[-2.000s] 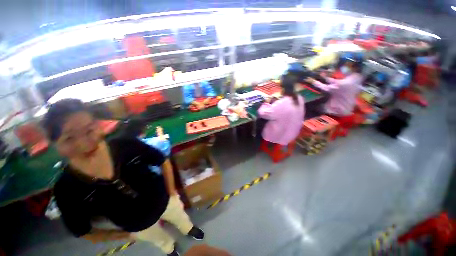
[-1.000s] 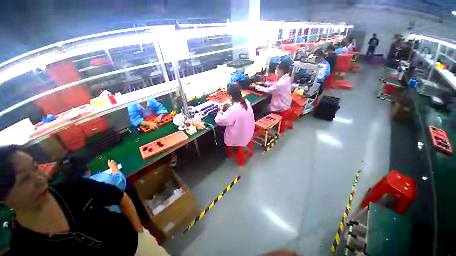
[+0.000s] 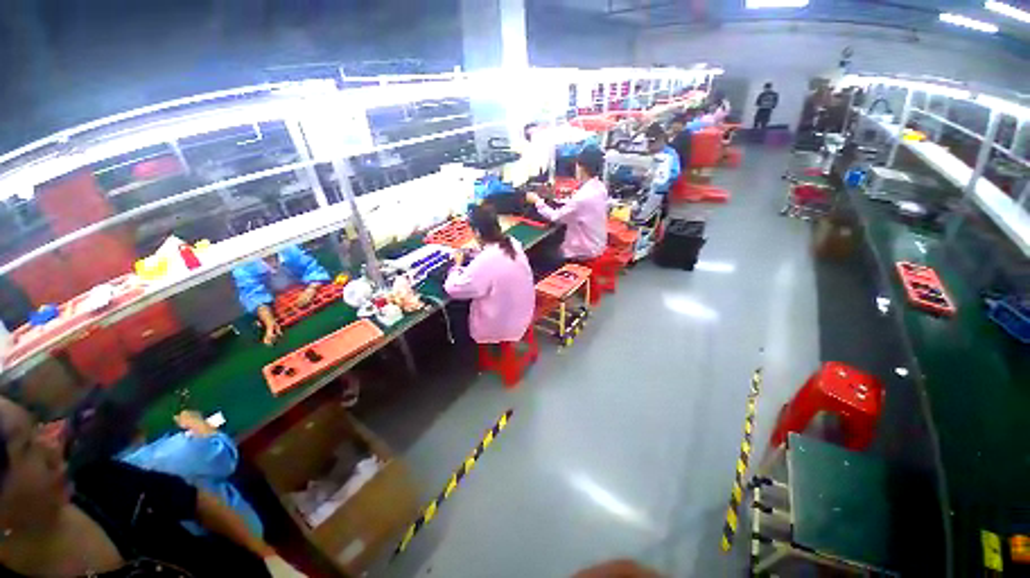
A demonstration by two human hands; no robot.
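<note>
A rounded bit of skin, likely my right hand (image 3: 619, 569), shows at the bottom edge right of centre, cut off and blurred; its fingers and anything held are hidden. My left hand is not in view. Nearest on the left green bench (image 3: 254, 420) lies a red-orange tray (image 3: 339, 349) with several dark round pieces at its left end. An open cardboard carton (image 3: 378, 514) with white wrapping stands on the floor below. Behind the tray, a person in blue has both hands at another red tray (image 3: 305, 305).
A person in black (image 3: 136, 514) is close at lower left, beside a blue sleeve. Pink-clad workers sit along the left bench. A red stool (image 3: 841, 395) and green-topped cart (image 3: 836, 502) stand right, by another green bench. Yellow-black tape (image 3: 457, 480) marks the floor.
The view has swung right and down the aisle. The left bench and person in black have shifted left; the right bench, stool and cart have come into fuller view.
</note>
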